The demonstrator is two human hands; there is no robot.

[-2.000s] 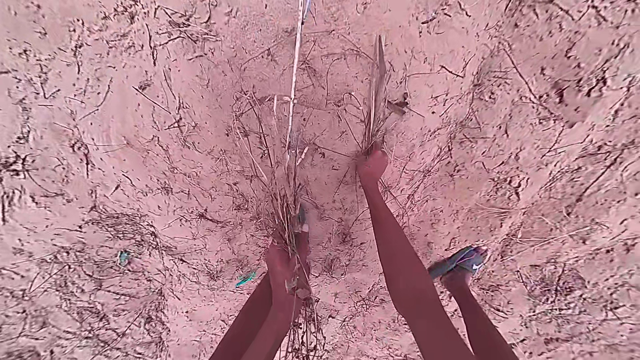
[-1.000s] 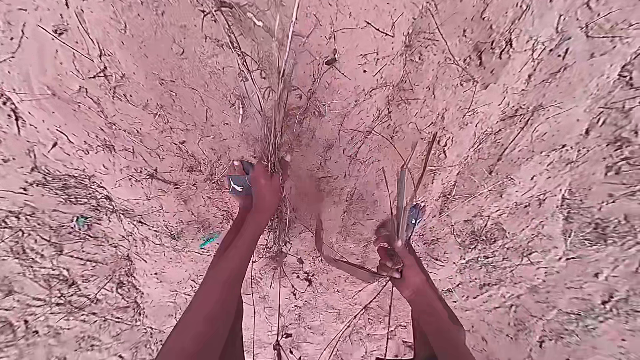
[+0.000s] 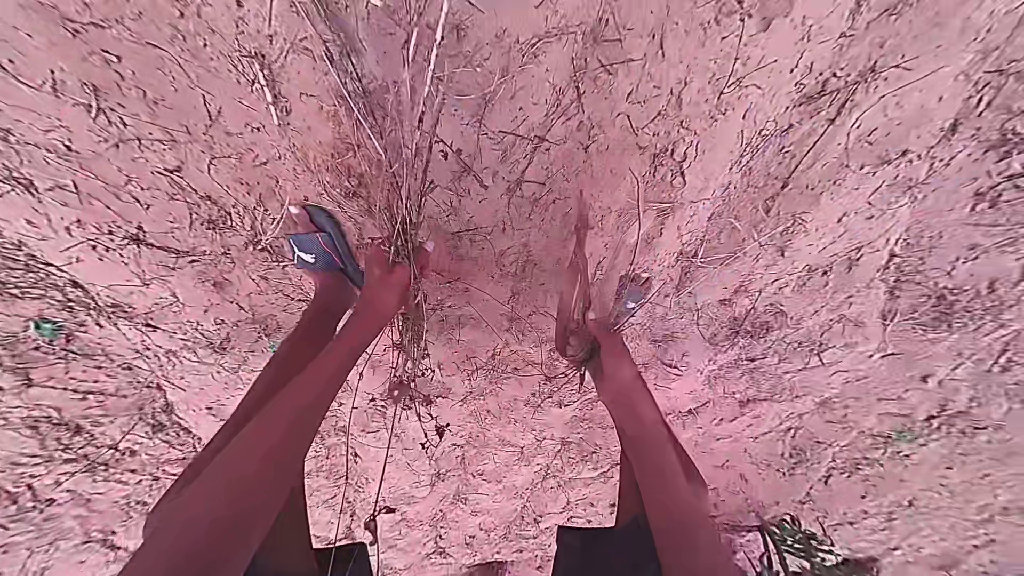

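Observation:
My left hand (image 3: 388, 276) is closed around a bundle of dry stalks (image 3: 412, 168), whose long stems fan out toward the top of the view and whose thin ends hang below the fist. Farther right, my right hand (image 3: 604, 352) grips some flat, dry brown plant material (image 3: 578, 296) that points upward. The two hands are well apart, each in front of a foot. My right fingers are blurred and partly hidden by what they hold.
A dark slide sandal (image 3: 320, 248) is on the left foot; the right sandal (image 3: 632, 296) shows behind my right hand. Dry twigs litter the sandy ground (image 3: 496, 448). Green bits (image 3: 48, 329) lie at left, and a green plant (image 3: 800, 544) at lower right.
The left foot, behind my left hand two seconds ago, now shows to its left. My right hand, earlier reaching farther forward, is now lower in the view. Both hands still hold plant material.

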